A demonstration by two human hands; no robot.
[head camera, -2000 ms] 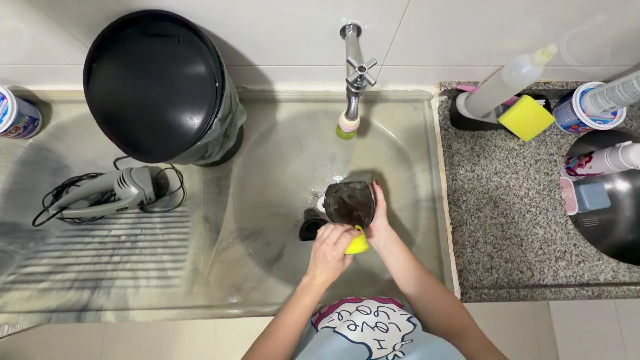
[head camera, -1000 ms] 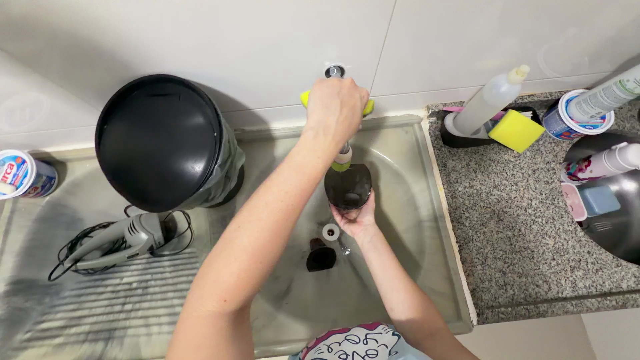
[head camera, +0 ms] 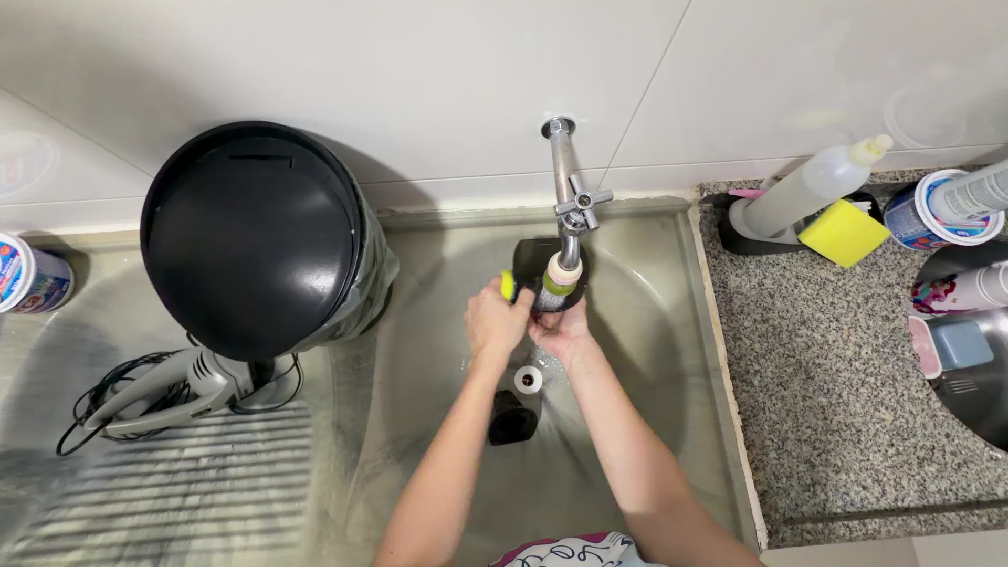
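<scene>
Beneath the faucet [head camera: 567, 236], a dark translucent container [head camera: 535, 256] is held over the tub sink [head camera: 441, 472]. My right hand [head camera: 561, 327] supports it from its near side. My left hand [head camera: 498, 319] is at its left side, closed on a yellow sponge [head camera: 507, 285], of which only an edge shows. Water runs from the faucet's green-tipped spout [head camera: 559, 283]. Nearer to me, a white ring-shaped part [head camera: 528, 379] and a black hollow plastic piece [head camera: 512, 419] lie on the sink bottom.
A black-lidded bin [head camera: 252, 244] stands left, by a grey corded handheld appliance [head camera: 189, 390] on the ribbed washboard [head camera: 181, 496]. On the granite counter [head camera: 819, 378] are a clear bottle [head camera: 811, 189], another yellow sponge [head camera: 844, 233] and a tub [head camera: 917, 216]. A steel basin [head camera: 984, 394] holds several items.
My left hand has come down from the faucet handle to the container's left side, still with the sponge. My right hand still holds the container under the spout. Water now runs visibly.
</scene>
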